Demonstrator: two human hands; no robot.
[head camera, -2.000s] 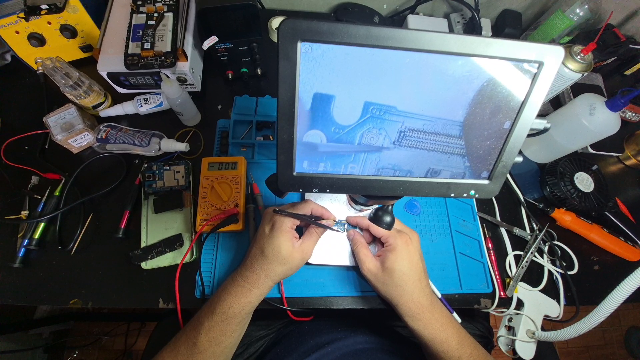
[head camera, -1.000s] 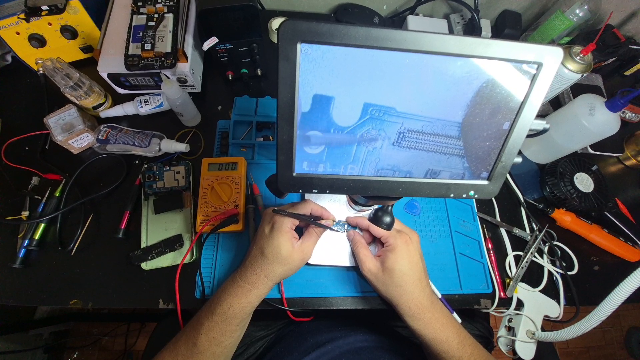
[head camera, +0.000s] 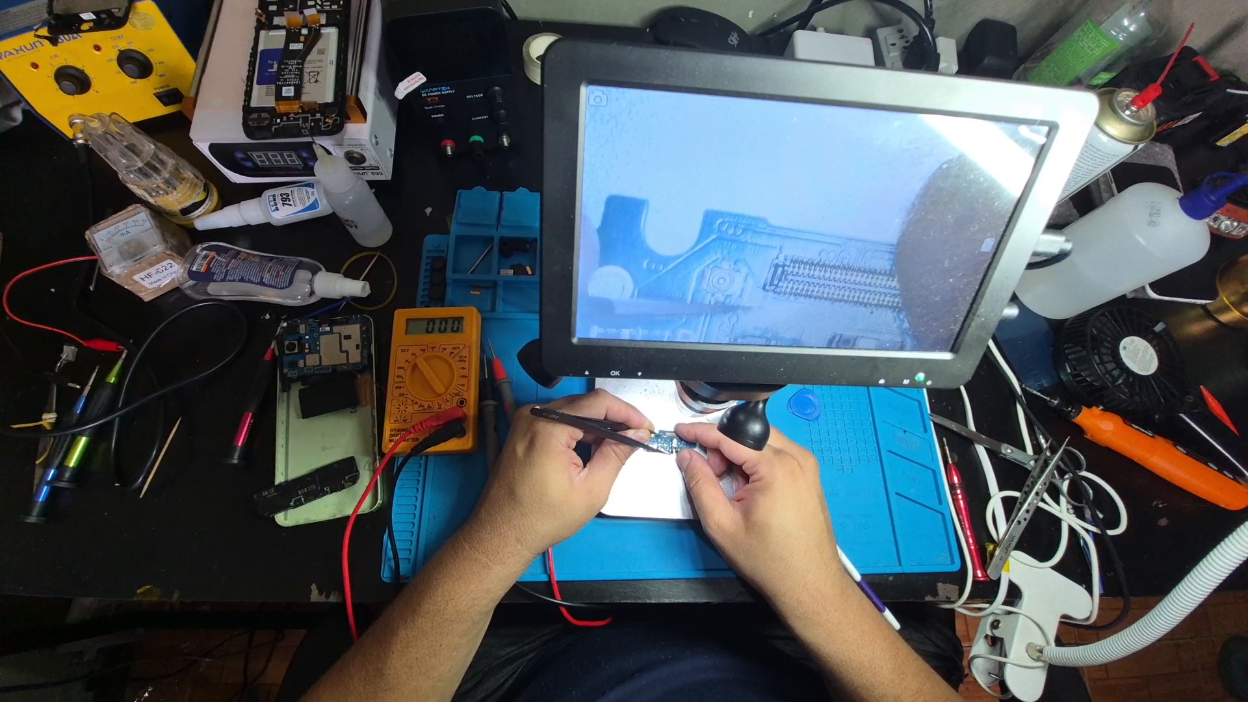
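Note:
My left hand (head camera: 570, 468) holds a pair of black tweezers (head camera: 585, 422), their tips over a small blue circuit board (head camera: 669, 443). Thumb and forefinger of my right hand (head camera: 751, 487) grip the board's right end. Beneath the board lies the bright metal base plate (head camera: 639, 490) of a digital microscope. The microscope's monitor (head camera: 799, 219) stands above my hands and displays the board enlarged, with a long connector, a round pad, a dark tweezer tip and a blurred fingertip. A black knob (head camera: 744, 425) partly covers my right fingers.
A blue silicone mat (head camera: 858, 487) lies under the microscope. To the left are an orange multimeter (head camera: 432, 375) with red and black leads, an opened phone (head camera: 327, 419) and screwdrivers (head camera: 88, 419). Metal tweezers (head camera: 1026, 507), white cables and an orange-handled tool (head camera: 1160, 456) lie at the right.
On the monitor, the dark tweezer tip has shifted to below the round pad; a second ago it lay at the left, by the board's edge. Both hands have hardly moved.

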